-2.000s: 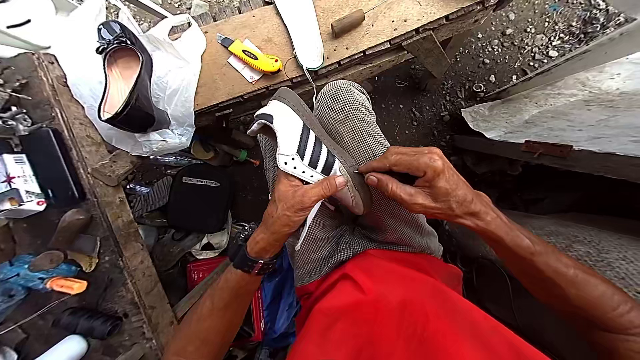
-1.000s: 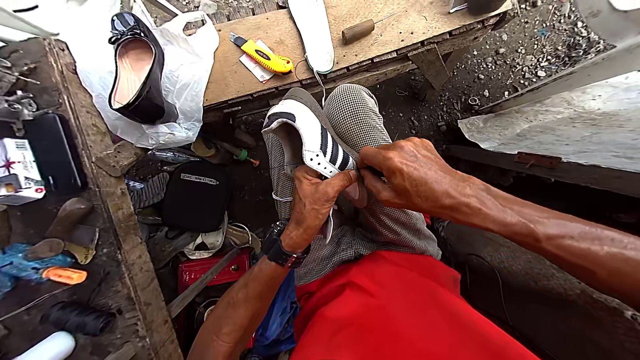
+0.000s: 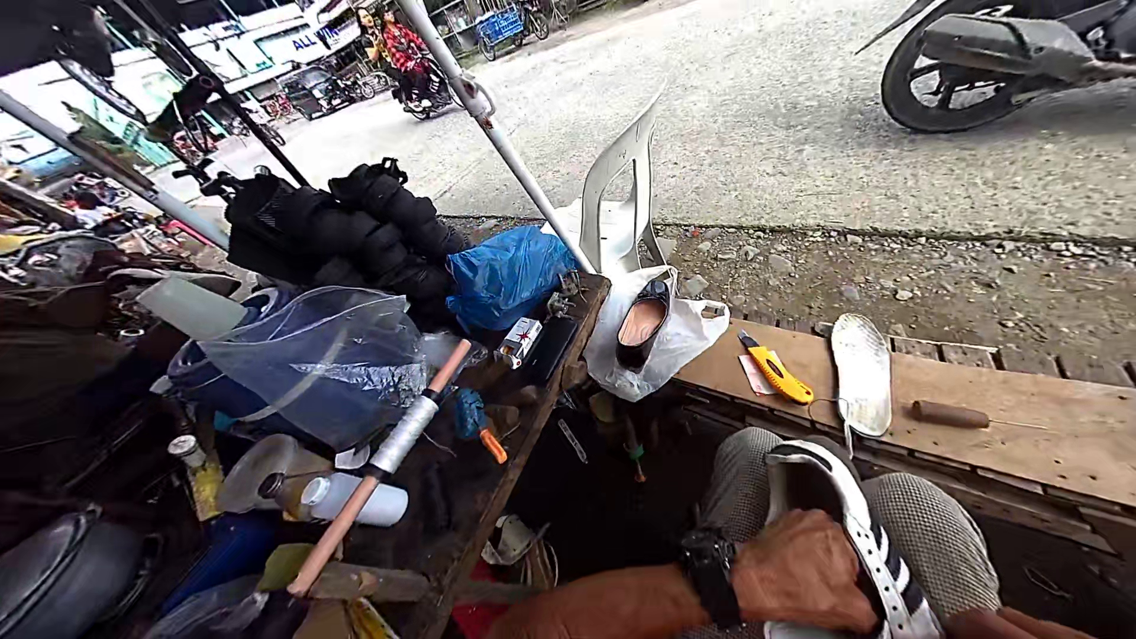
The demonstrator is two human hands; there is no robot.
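A white sneaker with dark stripes rests between my knees. My left hand, with a black watch at the wrist, reaches into the shoe's opening and holds it, its fingers hidden inside. Only part of my right hand shows at the bottom edge, beside the shoe; its fingers are cut off by the frame. Beyond my knees, a yellow utility knife, a white insole and a wooden-handled awl lie on the wooden bench. A black flat shoe sits on a white plastic bag.
At left, a cluttered wooden table edge borders a stick wound with thread, a white bottle and an orange-tipped tool. A plastic chair and a slanting pole stand beyond. Two people ride a motorcycle on the road.
The view has swung up and left, showing the road. My left hand has moved from the sneaker's side into its opening. The right hand, earlier fully visible at the shoe, is now mostly out of frame.
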